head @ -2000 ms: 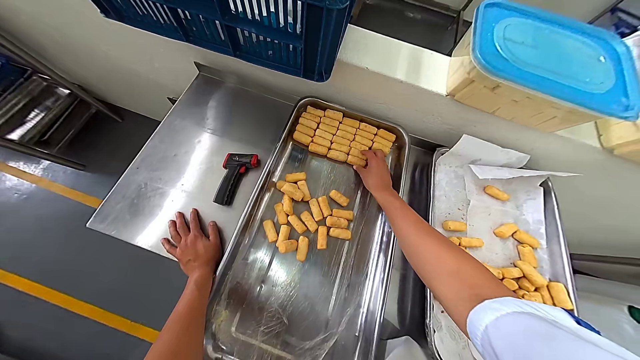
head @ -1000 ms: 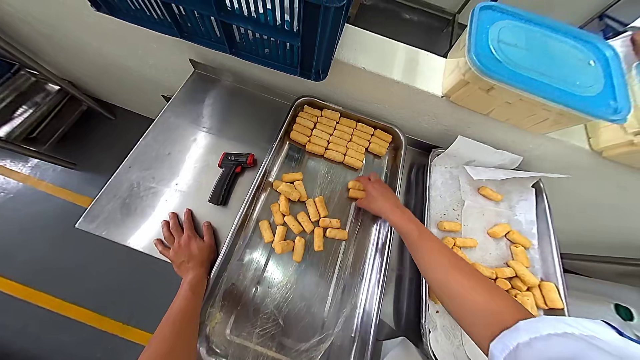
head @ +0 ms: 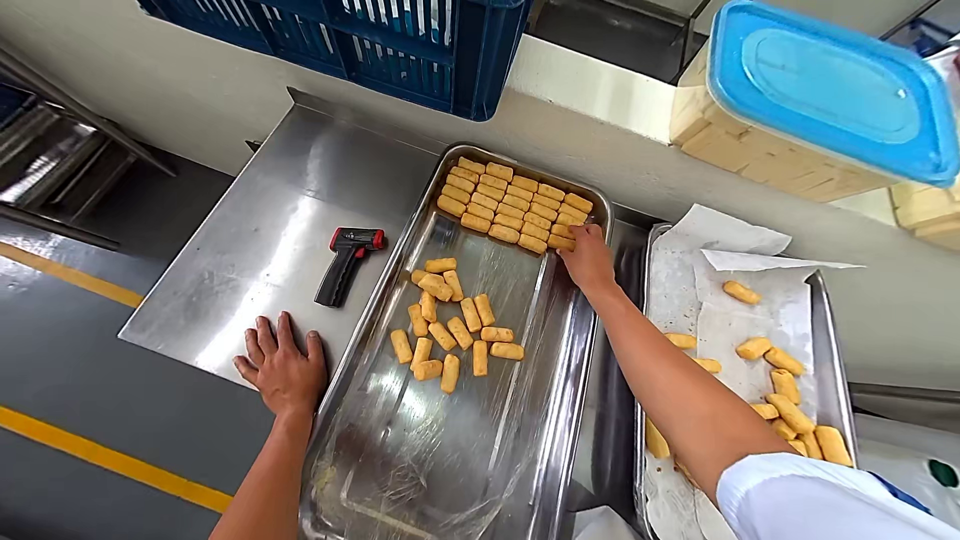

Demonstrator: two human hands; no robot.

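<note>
My right hand (head: 589, 260) is at the right end of the front row of small golden food rolls (head: 508, 214), its fingertips closed on a roll there. These rolls lie side by side in rows at the far end of a metal tray (head: 487, 457) lined with clear film. Nearer to me in the same tray, a loose group of rolls (head: 459, 332) lies at mixed angles. My left hand (head: 286, 367) rests palm down with fingers spread on the steel table (head: 247, 247), left of the tray, holding nothing. A black and red infrared thermometer gun (head: 346, 264) lies just beyond it.
On the right, a second metal tray (head: 831, 330) holds white paper (head: 675, 289) and more rolls (head: 791, 412). A blue plastic crate (head: 480, 67) stands above the tray's far end. A blue-lidded container (head: 832, 90) sits on the ledge at the upper right.
My right hand has moved from the tray's middle, where it held two rolls a second ago, up to the right end of the rows. My left hand has stayed on the table.
</note>
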